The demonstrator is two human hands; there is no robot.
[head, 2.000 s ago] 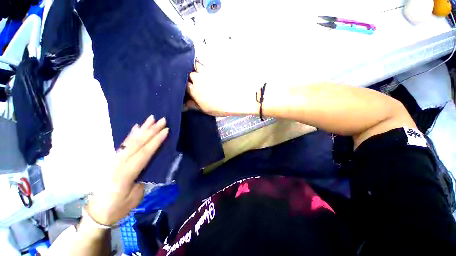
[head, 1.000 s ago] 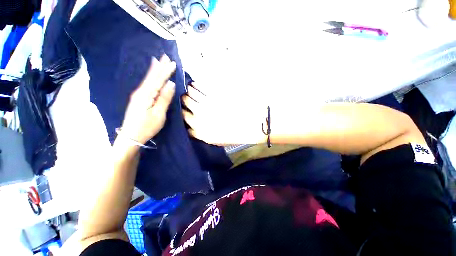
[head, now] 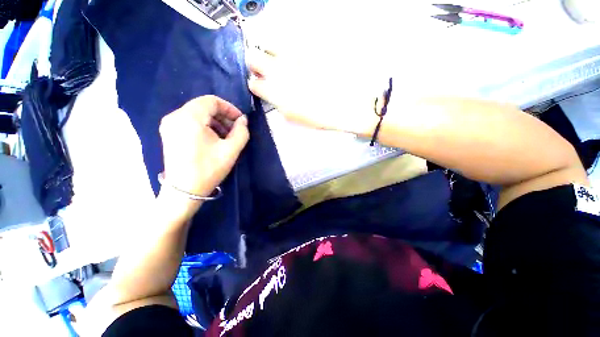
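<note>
A dark navy garment panel (head: 148, 79) lies from the machine down over the table's front edge. The presser foot area (head: 230, 14) and a round blue attachment (head: 251, 6) show at the top, by the cloth's right edge. My left hand (head: 204, 141) rests on the panel and pinches its right edge between thumb and fingertips. My right hand (head: 266, 82) is at the same edge, nearer the needle, with fingertips on the cloth; overexposure blurs its outline. The needle itself cannot be made out.
Thread snips (head: 479, 18) with pink and blue handles lie at the upper right. A pale round object (head: 579, 9) is at the right rim. Dark folded bundles (head: 72, 59) hang at left. Red-handled scissors (head: 46, 247) lie far left. A ruler strip (head: 329, 172) runs along the table edge.
My left hand has moved down the panel, from flat to pinching the edge. My right hand has moved up towards the presser foot. The machine parts and snips appear higher in the view.
</note>
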